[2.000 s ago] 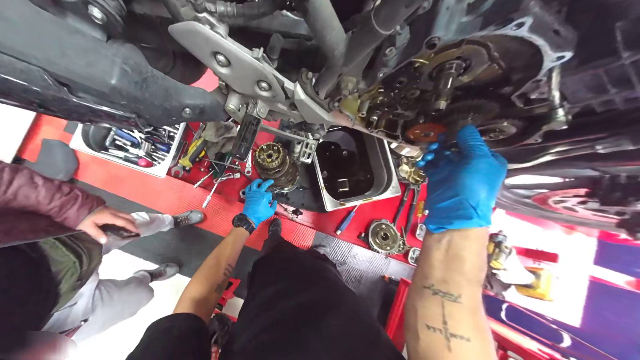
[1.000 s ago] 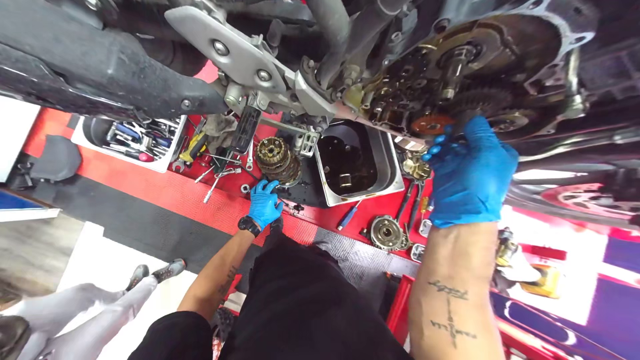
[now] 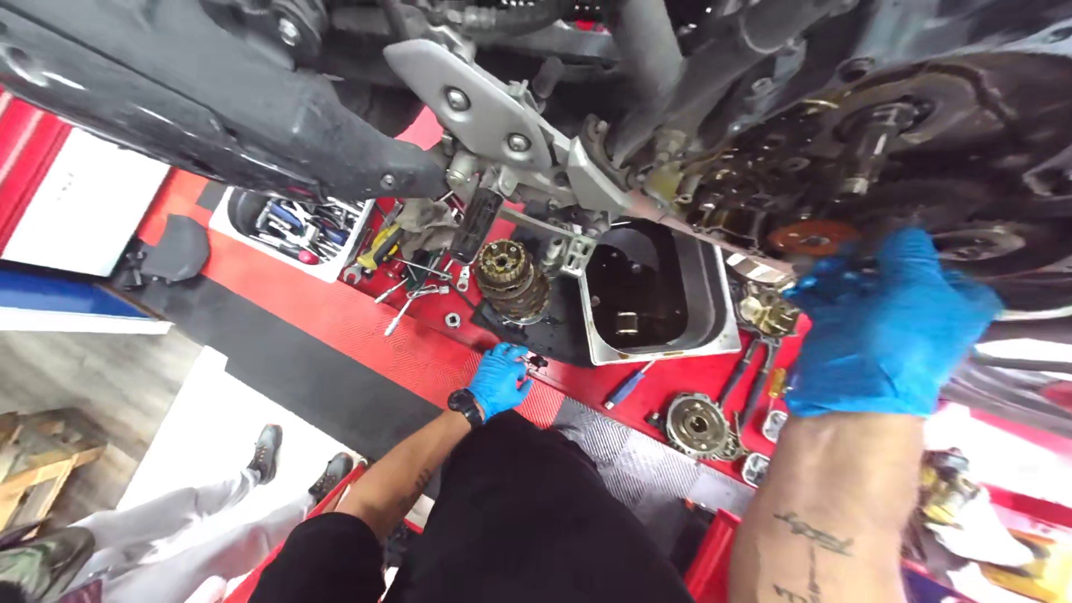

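Observation:
My right hand (image 3: 888,327), in a blue glove, is raised at the open engine case (image 3: 754,193) of a motorcycle, close to an orange-brown disc (image 3: 814,238) and a dark gear. Its fingertips are blurred, so whether they hold anything cannot be told. A splined shaft (image 3: 879,151) juts out above it. My left hand (image 3: 500,379), gloved in blue, rests on the edge of the red work surface beside a small dark part (image 3: 537,362). A stack of clutch plates (image 3: 512,282) stands just beyond the left hand.
A metal pan (image 3: 595,335) holds dark oil and a small metal part. Left of it lie wrenches and a tray of tools (image 3: 322,270). A screwdriver (image 3: 628,385) and a round metal cover (image 3: 698,425) lie nearer. Another person's legs (image 3: 193,519) are at lower left.
The other person, whose hand and torso showed at the left two seconds ago, is now seen mainly by the legs. My left hand stays by the surface's edge; my right stays at the engine.

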